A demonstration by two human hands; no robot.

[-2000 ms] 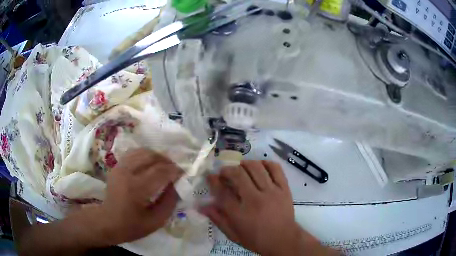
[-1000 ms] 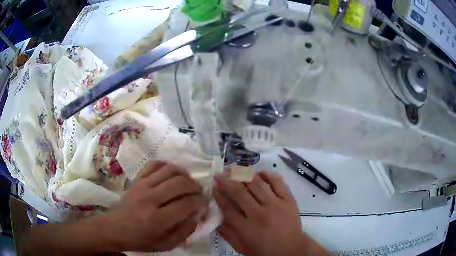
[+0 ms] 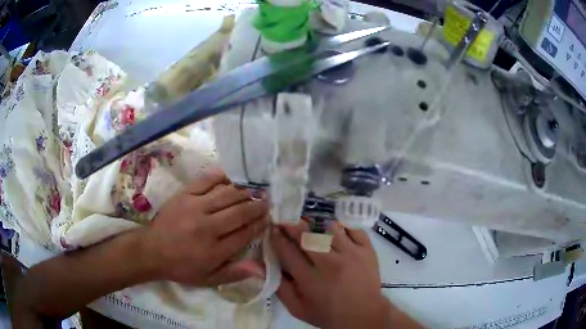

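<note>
A cream floral garment piece (image 3: pixel 138 177) lies heaped left of the sewing machine (image 3: pixel 462 138) and runs under my left hand. My left hand (image 3: pixel 209 231) presses on the cloth, fingertips beside the needle area. A narrow cream strip (image 3: pixel 274 273) curves between my hands. My right hand (image 3: pixel 331 276) lies right of the strip, fingers at the presser foot (image 3: pixel 318 209) and around the small cream block (image 3: pixel 317 242). The machine head hides some fingertips, so the grip on cloth or strip is unclear.
Long metal tweezers or scissors (image 3: pixel 193 106) lie across the machine head by the green-wrapped thread cone (image 3: pixel 286 29). Black thread snips (image 3: pixel 401 238) lie right of my right hand. Rolled cloth (image 3: pixel 193 71) is behind left, a control panel (image 3: pixel 565 42) upper right.
My left hand has moved forward from near the front, flattening onto the cloth by the needle. My right hand's fingers are now around the cream block. The view has shifted, so the machine sits lower.
</note>
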